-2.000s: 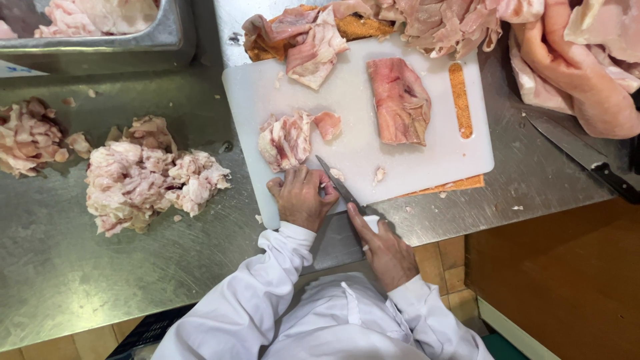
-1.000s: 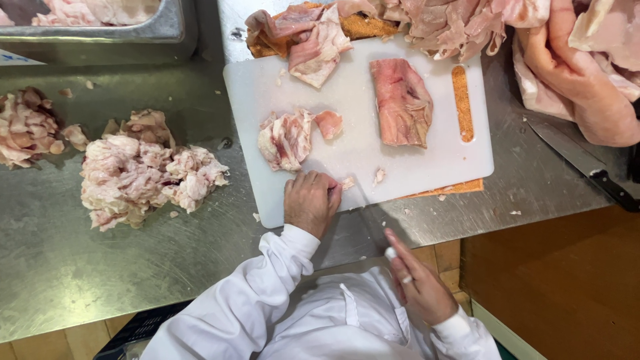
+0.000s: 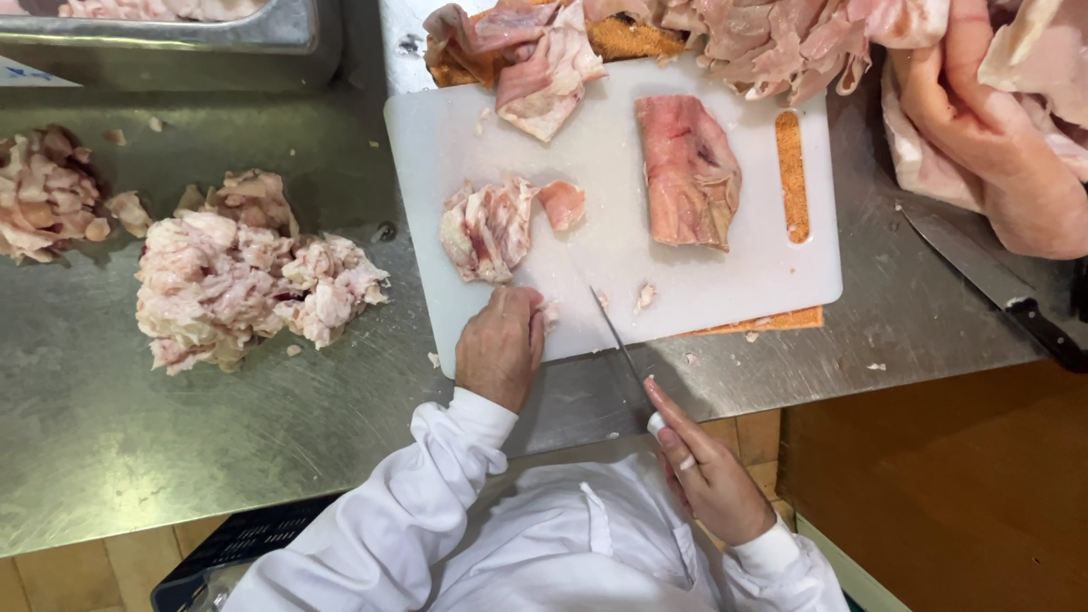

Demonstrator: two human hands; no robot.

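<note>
My right hand (image 3: 710, 476) grips a knife by its white handle, its narrow blade (image 3: 619, 336) angled up over the near edge of a white cutting board (image 3: 595, 170). With fingers curled down, my left hand (image 3: 501, 344) presses on a small pale scrap of meat (image 3: 550, 316) at the board's near left edge. Just beyond that hand lies a fatty piece of meat (image 3: 489, 229) with a small pink flap beside it. A larger reddish slab of meat (image 3: 688, 170) rests on the board's right half. A folded piece with skin (image 3: 548, 76) overhangs the far edge.
Piles of fatty trimmings (image 3: 221, 280) and cut pieces (image 3: 47, 195) sit on the steel table (image 3: 255, 442) at left. A metal tray (image 3: 170, 34) holds more meat. At right, a black-handled knife (image 3: 977, 268) lies below large skin-on pieces (image 3: 994, 144). An orange board (image 3: 765, 321) is underneath.
My right hand with the knife has drawn back from my left hand, toward my body and to the right. My left hand remains at the board's near left edge.
</note>
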